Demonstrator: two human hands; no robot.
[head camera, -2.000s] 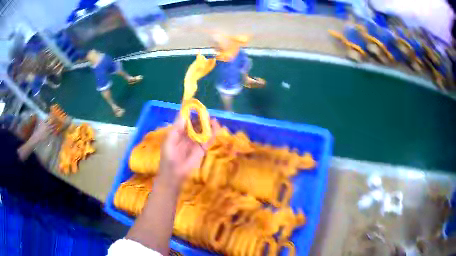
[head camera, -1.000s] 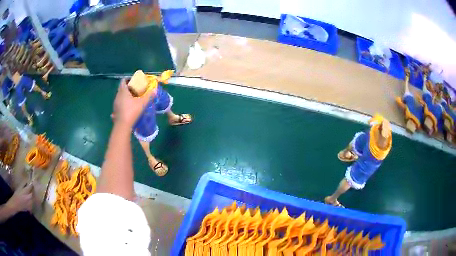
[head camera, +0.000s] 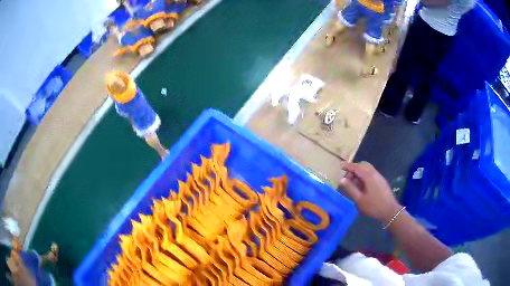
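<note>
My right hand (head camera: 366, 187), with a thin bracelet at the wrist, pinches the near end of a thin dark stick (head camera: 321, 146) over the tan bench, right of the blue bin. The blue bin (head camera: 274, 139) is in front of me, holding dense rows of orange sashes (head camera: 207, 223). A figure lower body in blue shorts (head camera: 134, 109) lies on the green belt with an orange sash around its waist. Another figure (head camera: 36, 265) is cut off at the lower left. A tan shape against it may be my left hand; it is blurred and cut off.
White objects (head camera: 296, 98) and a small round item (head camera: 329, 117) lie on the bench (head camera: 358, 89). More figures stand or lie at the bench's far end and on the opposite ledge (head camera: 61, 111). A person in dark trousers (head camera: 416, 61) stands at right, near stacked blue crates (head camera: 464, 167).
The view has swung right. The left arm, earlier reaching to a figure on the belt, no longer shows clearly. My right hand has come into view with the stick.
</note>
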